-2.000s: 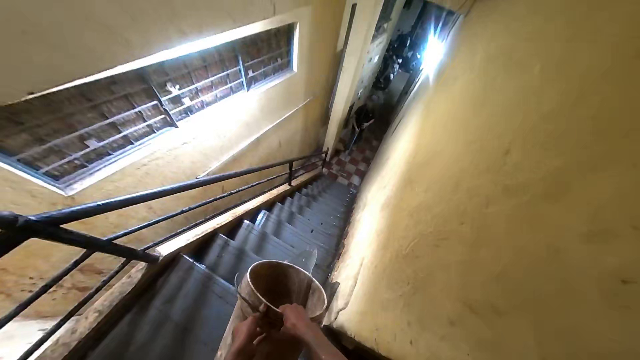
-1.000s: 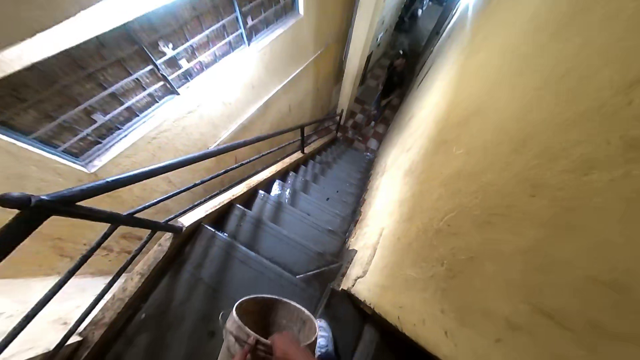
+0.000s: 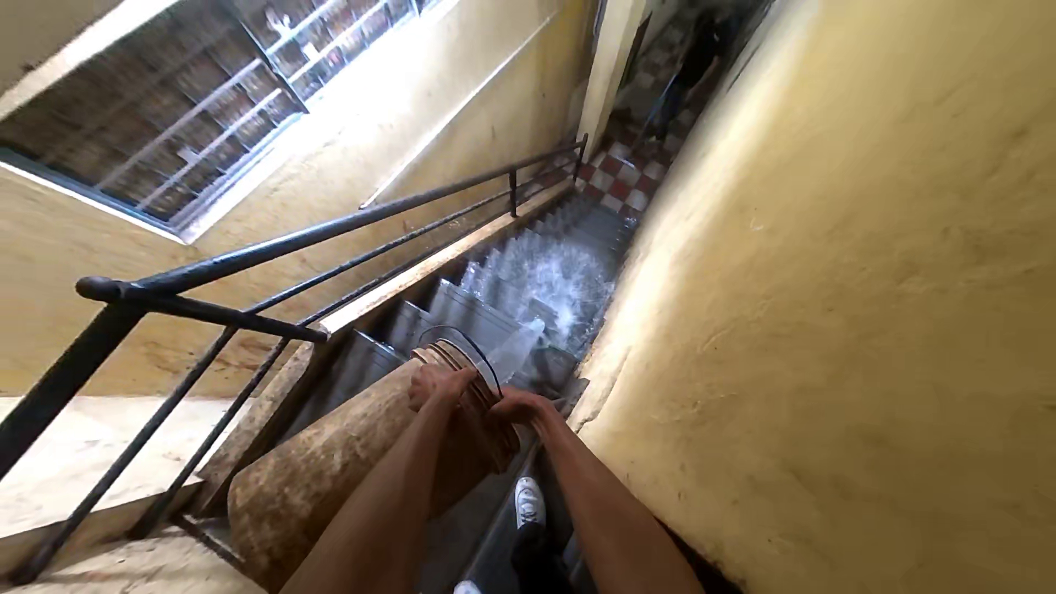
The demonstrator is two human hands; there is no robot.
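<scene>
My left hand grips the ribbed rim of a stained bucket, and my right hand holds the same rim farther right. The bucket lies tipped, its mouth facing down the stairs and its thin wire handle hanging over the opening. Water pours out of the mouth and splashes over the grey steps below. The inside of the bucket is mostly hidden. A white shoe of mine stands on a step under my right forearm.
A black metal handrail runs down the left side, and a yellow wall borders the right. A barred window is at upper left. At the bottom, a person in dark clothes stands on red and white floor tiles, holding a long pole.
The bucket, upright with its mouth upward before, is now tipped forward with water flowing out onto the stairs. Both hands have stayed at its rim.
</scene>
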